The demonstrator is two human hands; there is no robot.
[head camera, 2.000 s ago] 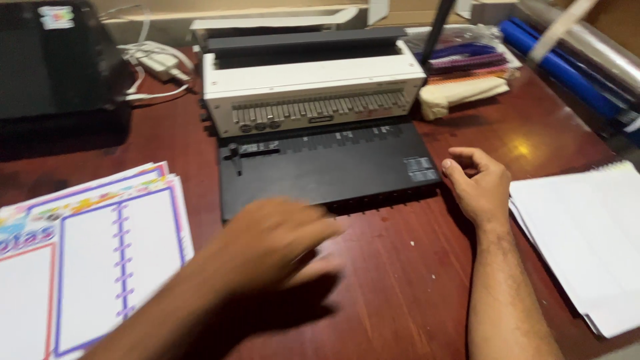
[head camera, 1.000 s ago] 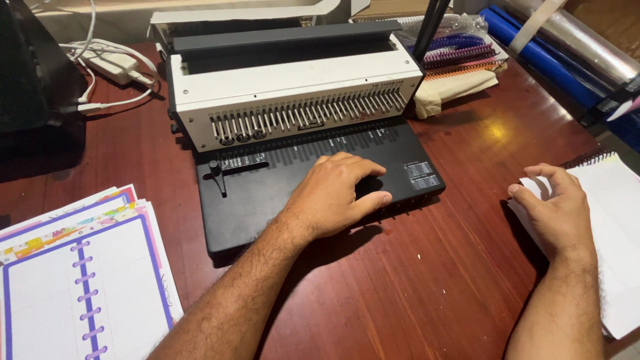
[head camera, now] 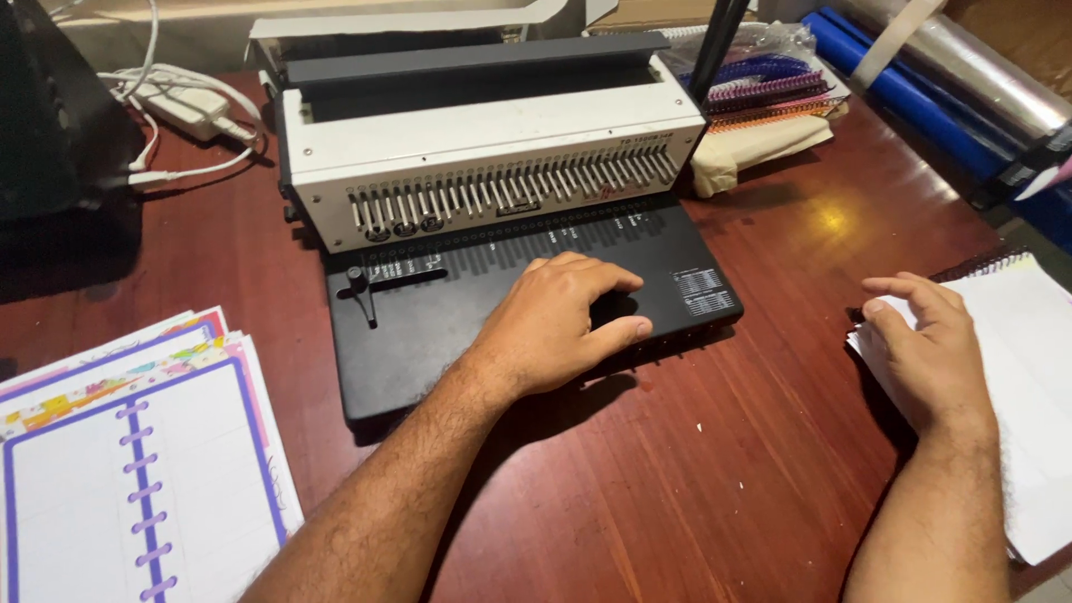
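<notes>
A white and black manual binding punch stands on the wooden table, with a row of metal pins along its front and a flat black base. My left hand rests over the front part of that base, palm down, fingers apart and holding nothing. On the right, my right hand is at the left edge of a spiral-bound stack of white paper, thumb and fingers curved apart; whether it touches the paper cannot be told. Printed sheets with purple borders lie in a pile at the left.
Behind the punch at right are plastic binding coils and a folded cream cloth or bag. Blue and clear film rolls lie at the far right. A white power adapter with cables sits beside a black device.
Two seconds ago my left hand was blurred before the base; it is now over it. My right hand has moved right, from beside the base to the paper stack.
</notes>
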